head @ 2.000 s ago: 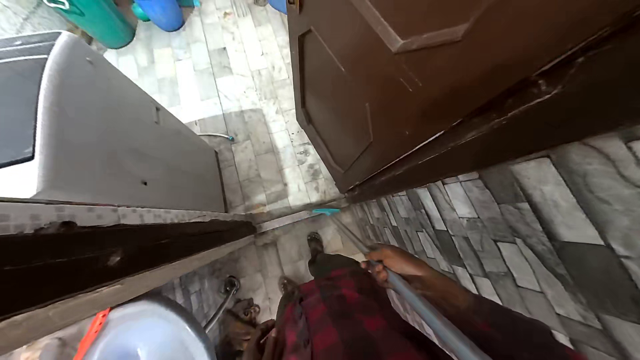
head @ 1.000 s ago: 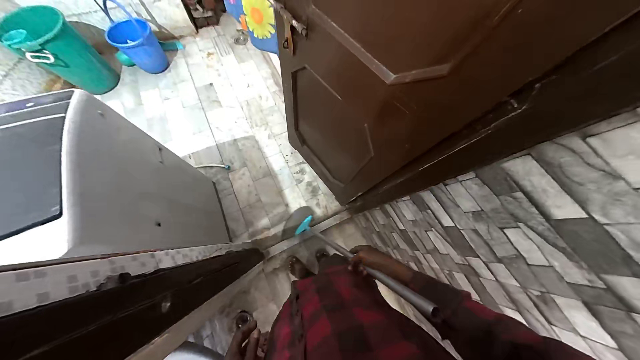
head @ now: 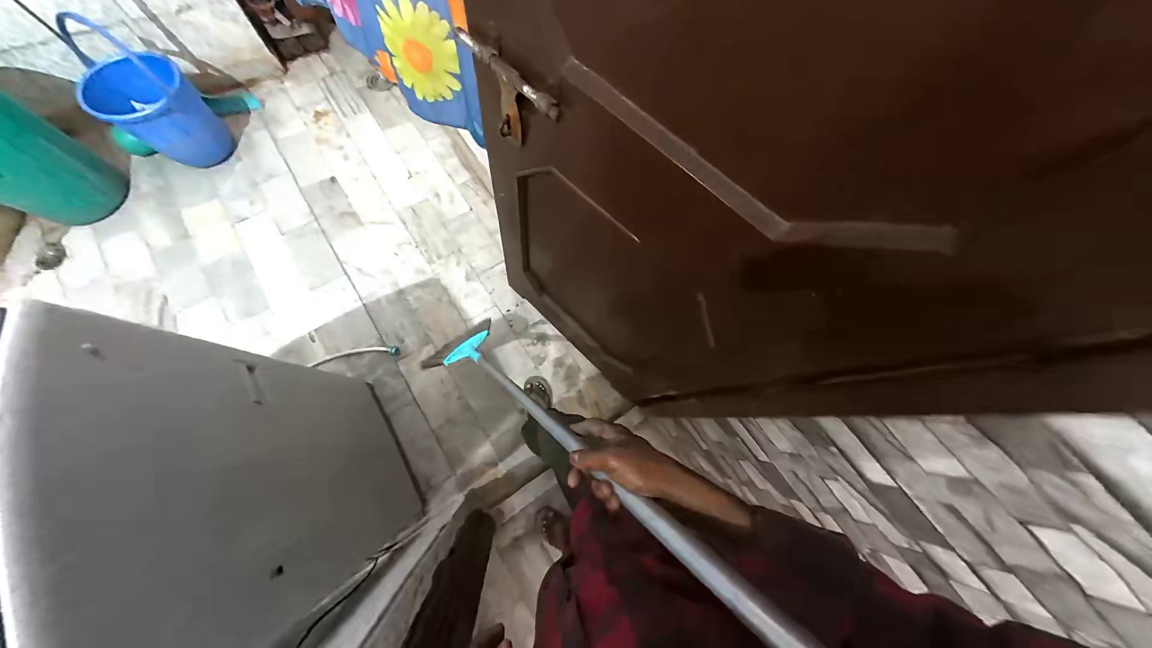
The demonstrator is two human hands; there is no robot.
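My right hand grips the grey pole of a long-handled floor tool. At the pole's far end, its turquoise head with a dark edge rests on or just over the floor tiles, past the door threshold and left of the brown door's lower corner. Only a few fingertips of my left hand show at the bottom edge, too little to tell what it does. My sandalled foot stands beside the pole, beyond the threshold.
A brown panelled door stands open on the right. A grey appliance fills the lower left, with a thin hose on the floor beside it. A blue bucket and a green bin stand at upper left, near a flowered cloth.
The tool's turquoise head has moved from the threshold onto the tiles beyond it. One foot has stepped over the threshold. My left hand has mostly left the view, which has moved forward.
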